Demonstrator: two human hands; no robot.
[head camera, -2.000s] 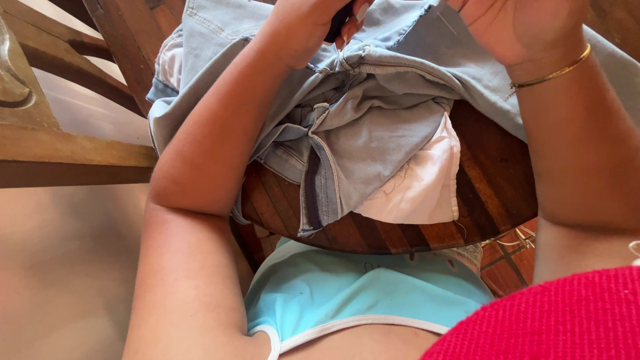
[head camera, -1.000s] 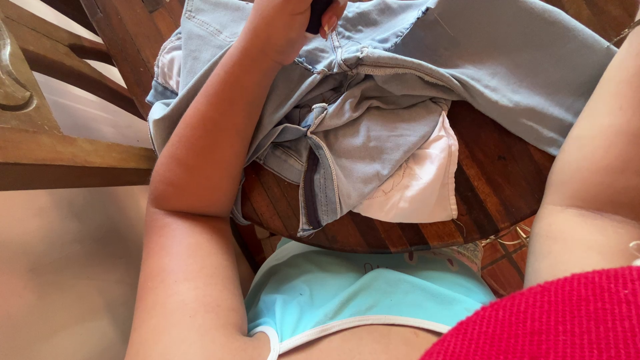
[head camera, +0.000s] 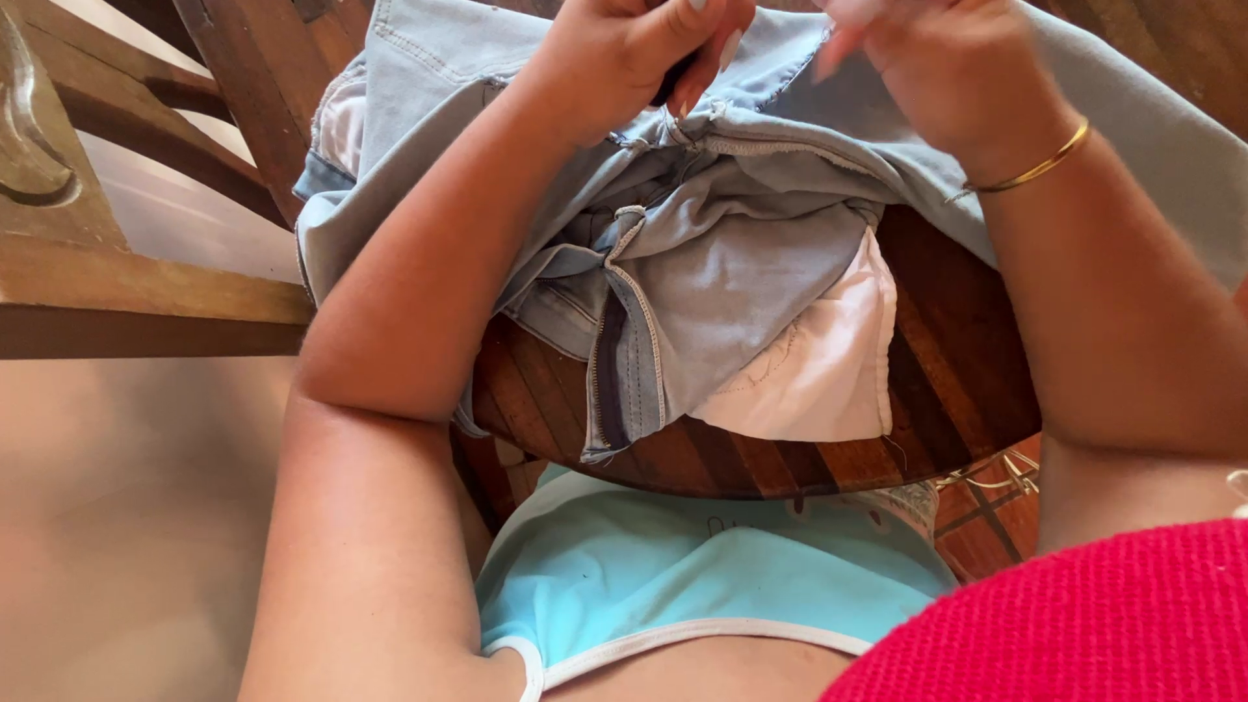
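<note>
A pair of light blue denim pants (head camera: 741, 244) lies turned inside out on a round wooden table, its zipper (head camera: 604, 375) and white pocket lining (head camera: 829, 361) showing near the edge. My left hand (head camera: 634, 63) is at the top of the view over the denim, closed on a small dark object (head camera: 668, 86) that is mostly hidden by the fingers. My right hand (head camera: 936, 68), with a gold bracelet (head camera: 1043, 166) at the wrist, is blurred above the denim on the right. Its fingers are partly cut off by the frame edge, and whether it holds anything cannot be told.
The striped wooden table (head camera: 780, 468) curves close to my body. A wooden chair (head camera: 146, 283) stands at the left. Thin pale cords (head camera: 1004, 473) show below the table at the right, over a tiled floor (head camera: 985, 526).
My right hand went out of view to the right one second ago and is back over the denim beside my left hand. My left hand stays near the same part of the denim.
</note>
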